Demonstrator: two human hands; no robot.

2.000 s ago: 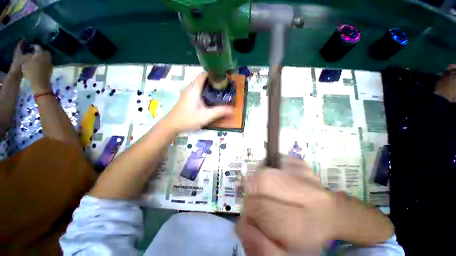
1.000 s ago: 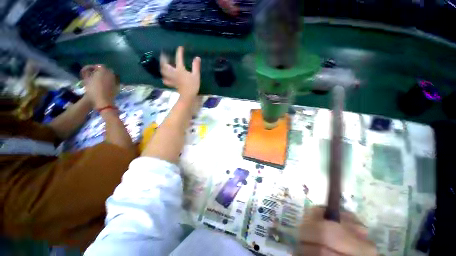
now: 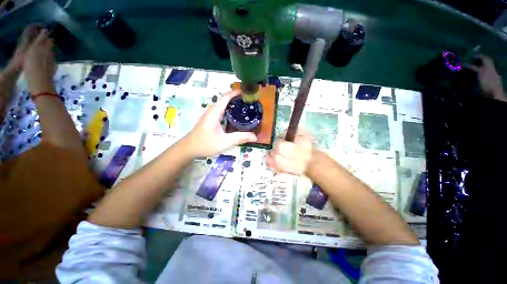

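The green hand press [image 3: 249,55] stands in front of me. Its brass-coloured ram tip [image 3: 250,95] is directly over a black cylindrical unit [image 3: 243,114] on the orange press pad [image 3: 267,113]. My left hand [image 3: 214,128] curves round the unit's left side, thumb at its near edge. My right hand [image 3: 293,154] is closed round the low end of the press lever [image 3: 303,100]; the knob is hidden in the fist. Whether the ram touches the unit is hard to tell.
Black units stand on the green conveyor belt [image 3: 167,39]. Small black discs [image 3: 155,108] and a yellow piece [image 3: 171,116] lie left of the pad on the paper cover [image 3: 333,222]. A neighbour's arms [image 3: 50,111] are at left, another hand [image 3: 489,77] at right, above black plastic [image 3: 461,194].
My left hand has come back from over the belt to the pad, where a black unit now stands. My right hand and the lever end have moved relative to the press, nearer the pad.
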